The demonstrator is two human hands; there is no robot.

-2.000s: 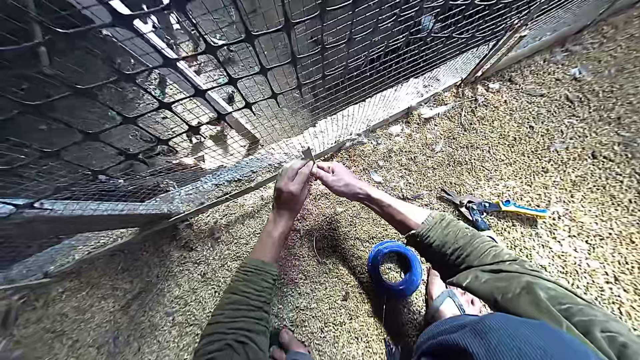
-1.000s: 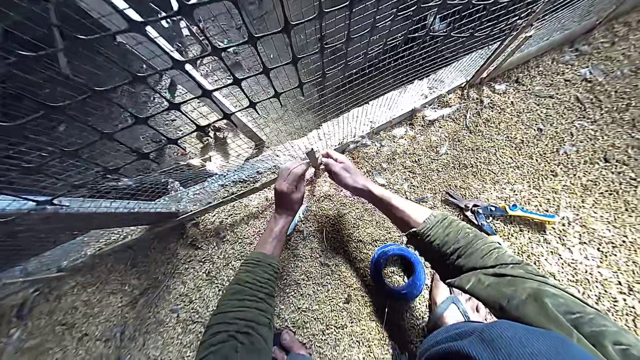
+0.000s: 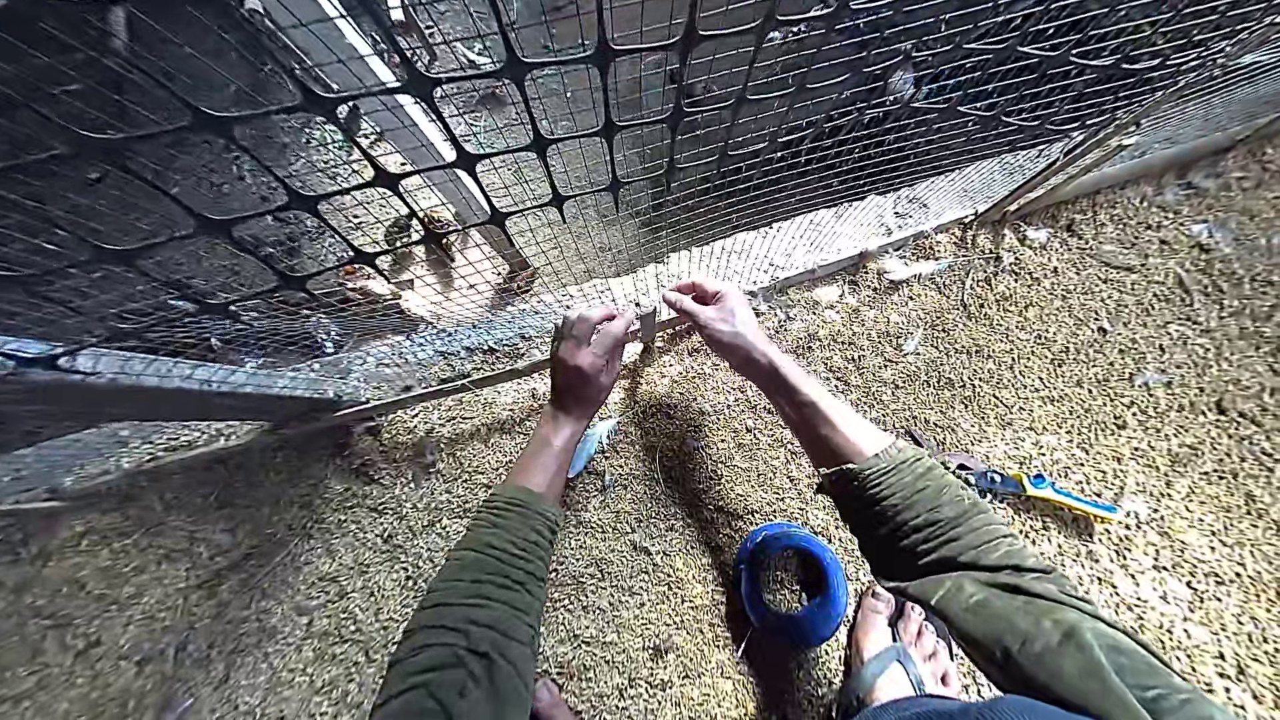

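Observation:
My left hand [image 3: 588,362] is at the bottom of the wire mesh fence [image 3: 760,190], its thumb and forefinger pinched near a small flat greyish piece [image 3: 647,324] at the bottom rail. What lies between those fingertips is too small to tell. Just right of that piece is my right hand [image 3: 720,318], thumb and forefinger close together against the mesh; whether they hold a thin strand cannot be made out. A coil of blue wire or tubing [image 3: 792,585] lies on the ground before my foot. Snips or pliers with a blue and yellow handle [image 3: 1045,493] lie beyond my right sleeve, partly hidden.
The fence's wooden bottom rail [image 3: 480,380] runs across in front of me, meeting a beam [image 3: 170,395] at left. Black plastic netting [image 3: 540,145] overlaps the wire mesh. Grain-like husks [image 3: 640,620] cover the ground. A pale feather [image 3: 594,444] lies below my left hand.
My hands were close together around the small flat piece; now my right hand has moved a little away to the right of it. The coil and the tool have stayed on the ground.

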